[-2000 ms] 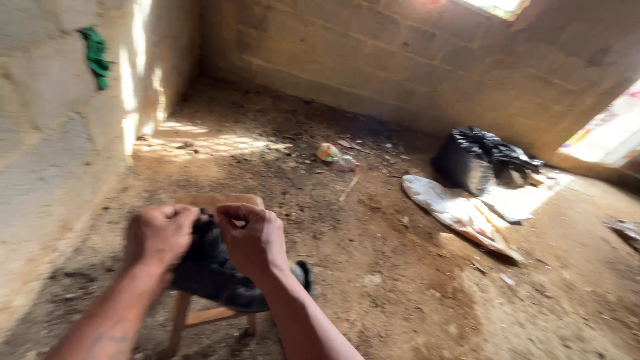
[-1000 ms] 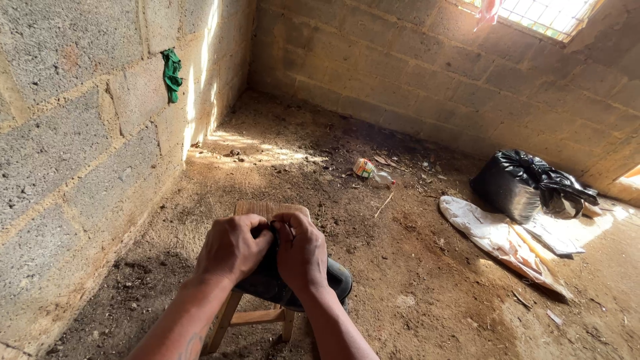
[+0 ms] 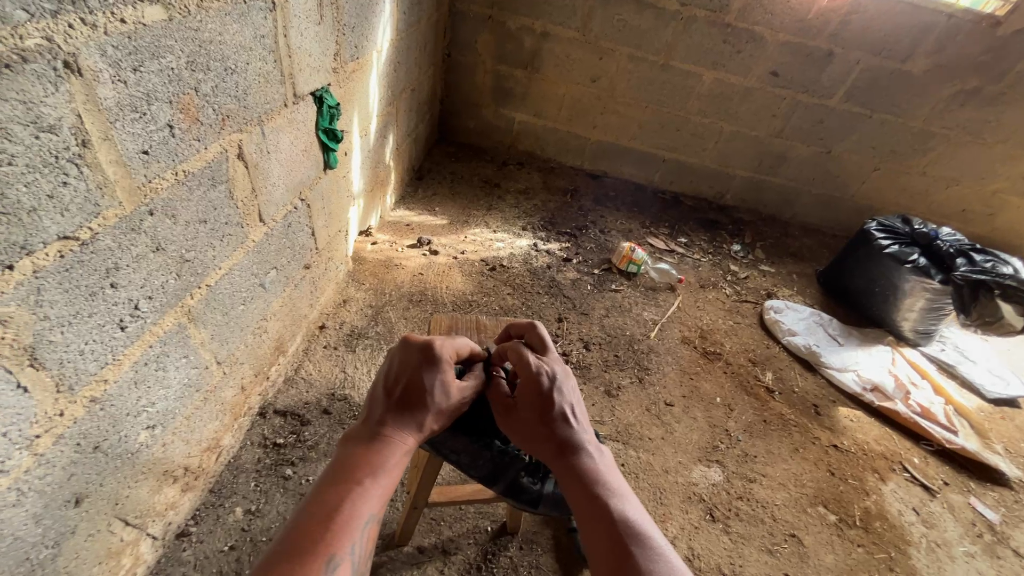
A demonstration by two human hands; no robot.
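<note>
A small wooden stool (image 3: 464, 326) stands on the dirt floor in front of me, with a black item (image 3: 512, 472) lying over its seat; my hands cover much of it, and I cannot tell whether it is a bag or a garment. My left hand (image 3: 428, 384) pinches a bit of the dark material between thumb and fingers. Close against it, my right hand (image 3: 534, 384) pinches the same dark material with bent fingers. The fingertips of both hands nearly meet above the seat.
A concrete block wall (image 3: 176, 208) rises at the left, with a green cloth (image 3: 328, 128) on it. On the floor lie a plastic bottle (image 3: 662, 272), a colourful wrapper (image 3: 630, 258) and a white sack (image 3: 864, 368). A tied black plastic bag (image 3: 888, 276) sits at the right.
My hands were apart over the black item two seconds ago; they have come together, fingertips close. The view has shifted.
</note>
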